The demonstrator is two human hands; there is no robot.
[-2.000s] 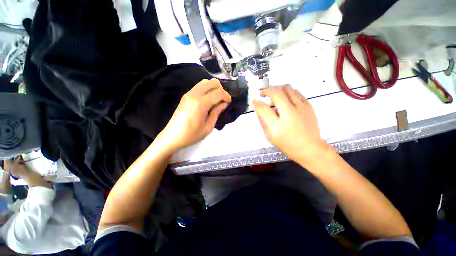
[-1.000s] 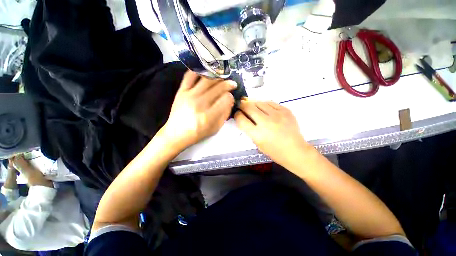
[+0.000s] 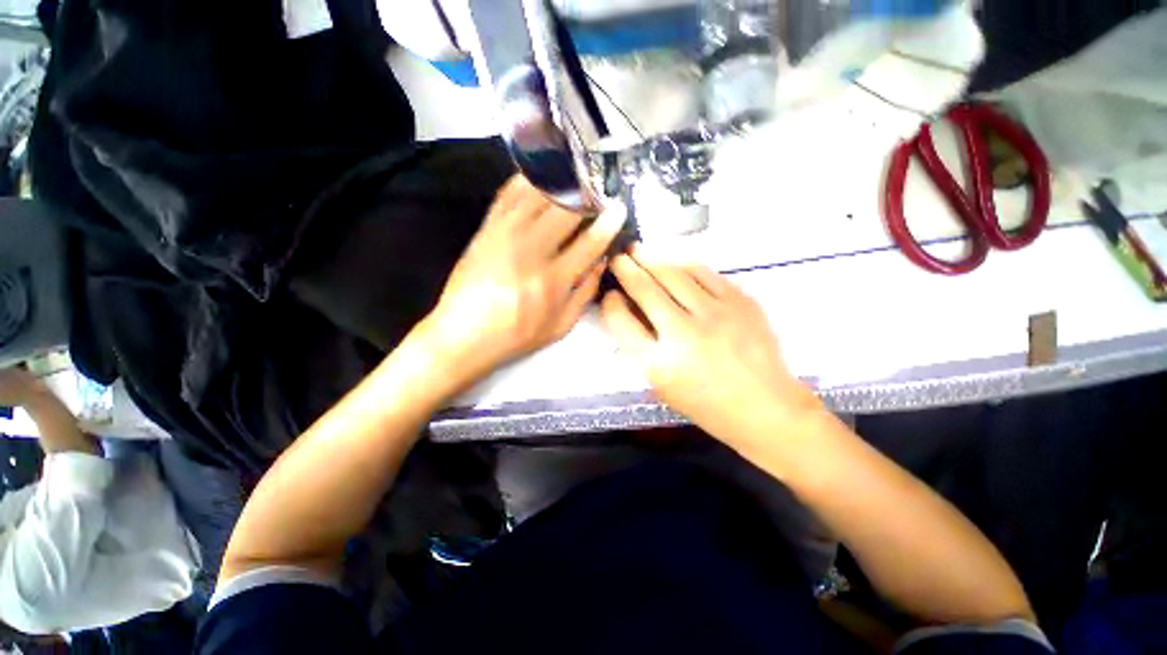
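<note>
A large black garment (image 3: 384, 237) spreads over the left of the white table, and its narrow end runs under the sewing machine head. My left hand (image 3: 518, 275) is shut on the garment end just in front of the presser foot area, fingertips close to the metal parts. My right hand (image 3: 698, 326) pinches the garment's edge with its fingertips, close beside my left fingers. The white and blue sewing machine (image 3: 640, 77) stands above my hands. The needle and presser foot are blurred and partly hidden by my fingers.
Red-handled scissors (image 3: 979, 192) lie right of the machine, with small snips (image 3: 1126, 243) farther right. A tan patch (image 3: 1043, 338) sits near the table's front edge, where a measuring tape strip (image 3: 896, 394) runs. Another person's white sleeve (image 3: 96, 544) shows at lower left.
Since the earliest frame, my right hand has moved left to the garment end and taken hold of it. My left hand has moved slightly nearer the machine. The view has shifted a little.
</note>
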